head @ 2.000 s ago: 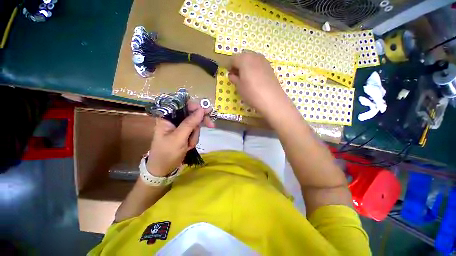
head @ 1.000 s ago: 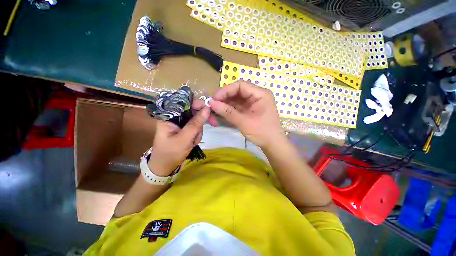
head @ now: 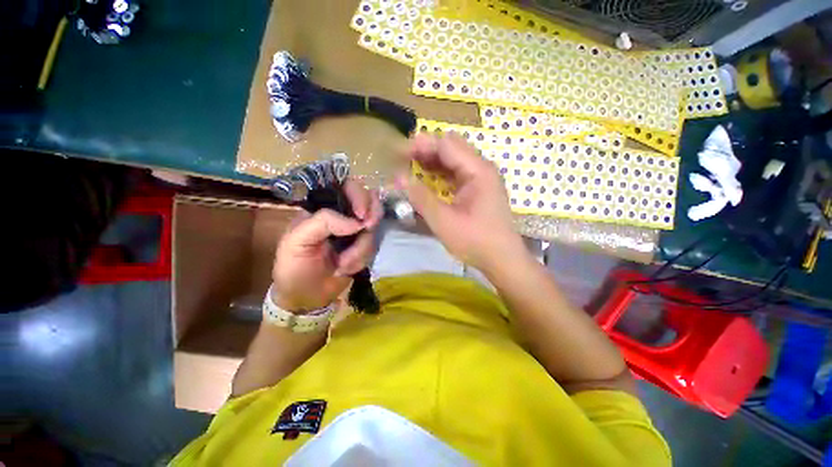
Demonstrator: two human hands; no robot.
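Observation:
My left hand [head: 321,244] is closed round a bunch of wired discs [head: 315,175]; silver and dark faces fan out above the fingers and black leads [head: 363,294] hang below. A single pale disc [head: 400,210], blurred, shows just right of the left fingertips. My right hand [head: 458,193] is to the right of it, blurred, fingers bent and apart, over the left end of the gasket sheet [head: 584,182]. Nothing can be made out in its fingers. A tied bundle of wired parts [head: 315,98] lies on the cardboard pad [head: 342,55].
Spare gasket sheets [head: 547,73] overlap behind the working sheet. White crumpled scrap [head: 717,173] and a yellow round item [head: 759,78] are at right. Below the bench are an open carton [head: 205,381] and a red stool [head: 730,365]. More discs [head: 109,20] lie at upper left.
The right hand went from the sheet to the left fingertips, and is now apart from them. The left fingers have shifted on the bunch. The view has moved slightly.

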